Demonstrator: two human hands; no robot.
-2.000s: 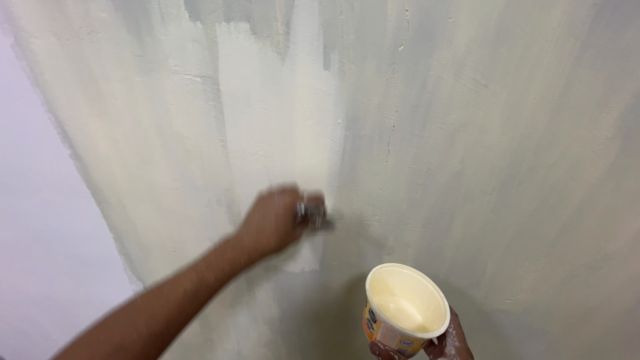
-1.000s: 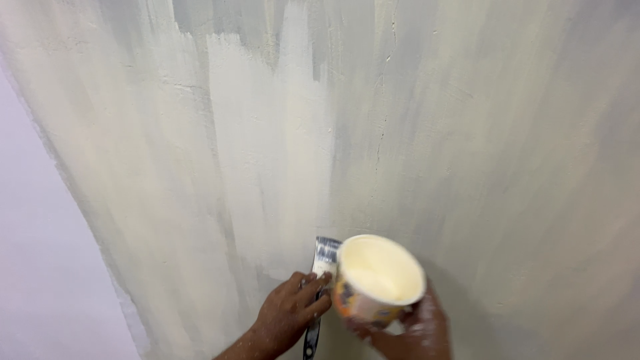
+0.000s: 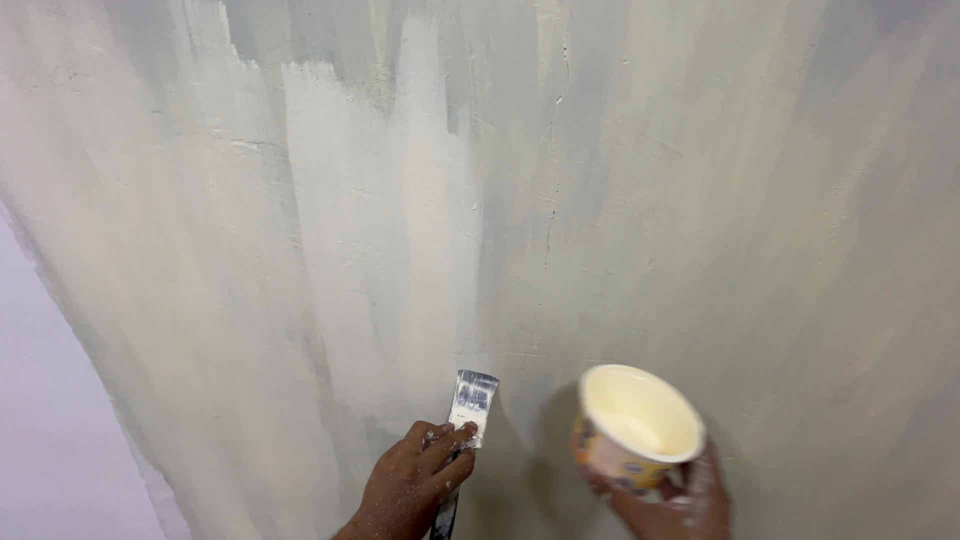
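Note:
My left hand [image 3: 420,476], flecked with pale paint, grips a flat paintbrush [image 3: 474,405] with a dark handle. Its bristles point up, at the lower edge of the paler painted patch [image 3: 382,247] on the wall. Whether the bristles touch the wall cannot be told. At the lower right my right hand [image 3: 675,499], also smeared with paint, holds a printed tub [image 3: 626,465] from below and the side. The tub leans with its mouth towards me, and cream-coloured paint [image 3: 637,416] shows inside. Brush and tub are apart.
A wall [image 3: 697,225] with streaky grey, cream and greenish brushwork fills most of the view. A thin vertical crack [image 3: 555,180] runs down its upper middle. At the far left lies a smooth pale lilac surface [image 3: 52,405] beyond a slanting edge.
My left hand was higher on the wall two seconds ago, then came down beside the tub. Since one second ago, the tub in my right hand has moved away from the brush to the right.

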